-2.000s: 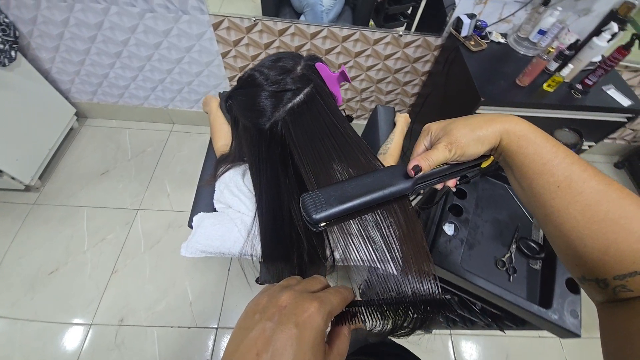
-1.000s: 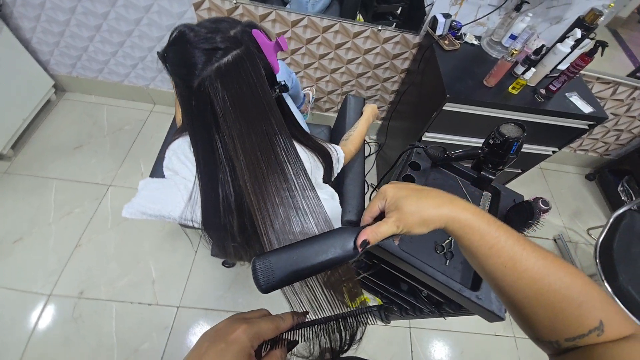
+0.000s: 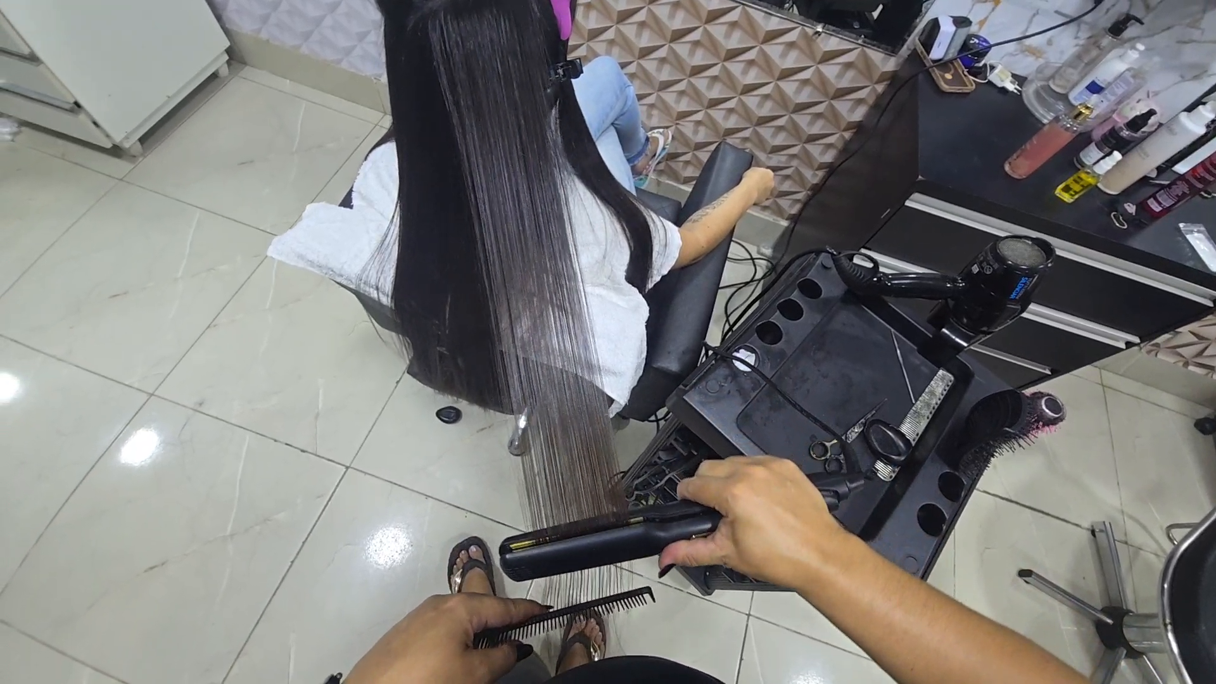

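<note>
A seated person's long dark hair hangs down over the chair back, with a thin section drawn out toward me. My right hand grips a black hair straightener, its plates lying across this section near the ends. Just below it, my left hand holds a black fine-toothed comb, whose teeth meet the hair tips. A white towel covers the person's shoulders and back. A black clip and part of a pink clip sit in the hair.
At the right stands a black trolley with scissors, a light comb, a hair dryer and a round brush. Bottles stand on a dark cabinet. A stool's metal base is at the lower right.
The straightener and comb have moved down the hair section toward its ends. The view has shifted, showing more floor and trolley.
</note>
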